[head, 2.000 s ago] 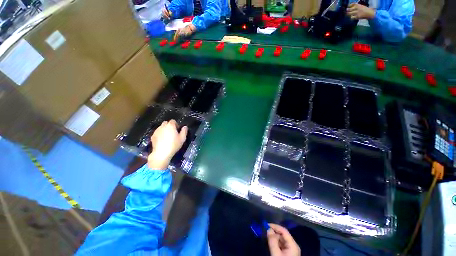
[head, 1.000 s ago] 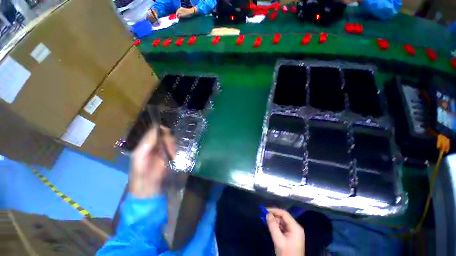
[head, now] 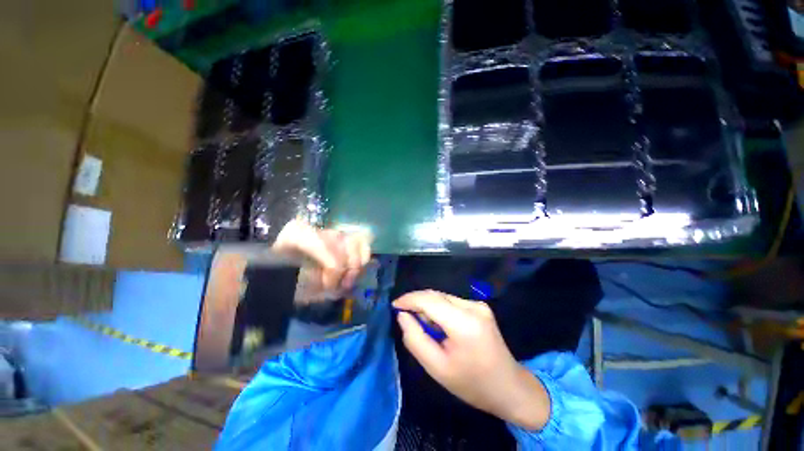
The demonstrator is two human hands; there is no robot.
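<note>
My left hand (head: 328, 254) grips a phone-size display screen (head: 225, 308) by its upper right edge, in front of the bench edge. The screen is tilted and blurred, and its surface looks mirror-like, with a dark patch; I cannot tell which face shows. My right hand (head: 463, 339) is right of the screen, apart from it, closed on a small blue tool (head: 432, 329) over my dark lap. The left clear tray (head: 313, 132) holds black screens in its back pockets; its front right pocket looks lighter. The right clear tray (head: 564, 231) holds black screens.
Brown cartons (head: 145, 132) stand left of the left tray. Green bench top (head: 383, 114) shows between the trays. A black device (head: 756, 31) is at the upper right. Below right are cables and a metal frame (head: 679, 363) over the blue floor.
My left hand has brought the screen from the left tray to the right and towards my lap. My right hand has moved up and left with the blue tool. The view has tilted down.
</note>
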